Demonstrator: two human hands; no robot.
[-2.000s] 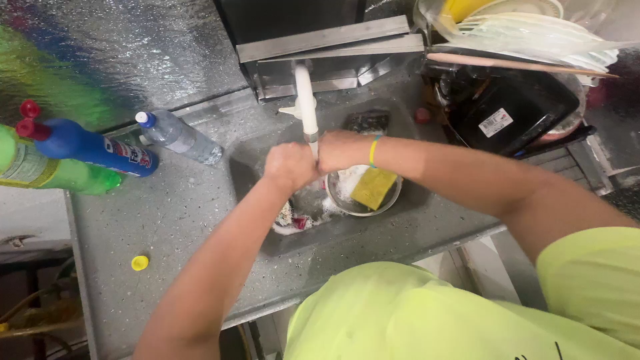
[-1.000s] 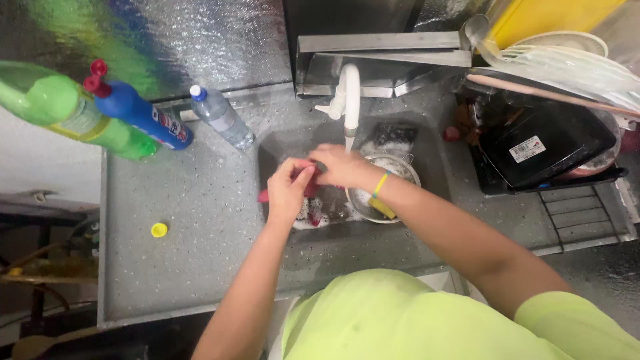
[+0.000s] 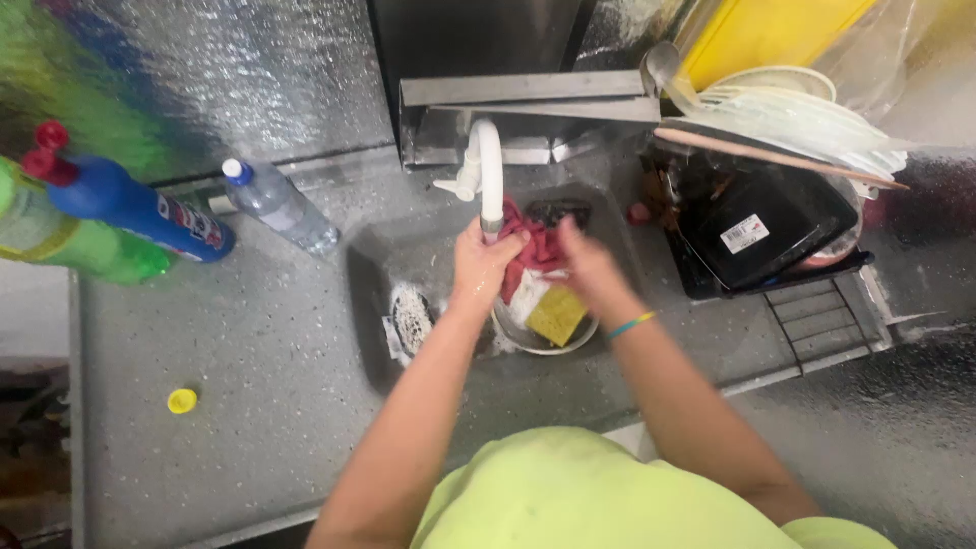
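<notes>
A wet red cloth [image 3: 537, 244] is bunched under the white faucet [image 3: 490, 175] in the grey sink [image 3: 366, 282]. My left hand [image 3: 484, 263] is at the spout's end, its thumb against the cloth's left side; whether it grips the cloth is unclear. My right hand [image 3: 591, 267], blurred, is by the cloth's right edge, and its grip cannot be made out. Below them a round bowl [image 3: 545, 351] holds a yellow sponge [image 3: 557, 315] and white suds. A soapy dark item [image 3: 412, 320] lies at the sink's left, and a dark object [image 3: 560, 212] at its back right.
A clear water bottle [image 3: 282, 210], a blue bottle [image 3: 145, 206] and a green bottle [image 3: 91, 244] are at the left. A yellow cap [image 3: 182, 400] lies on the counter. Right of the sink, a rack [image 3: 823, 320] stands beside a black container [image 3: 770, 221] and stacked plates [image 3: 801, 114].
My hands, close together one second ago, are now apart at the faucet. The red cloth has moved from the sink's left side to above the bowl. The soapy dark item at the left now shows.
</notes>
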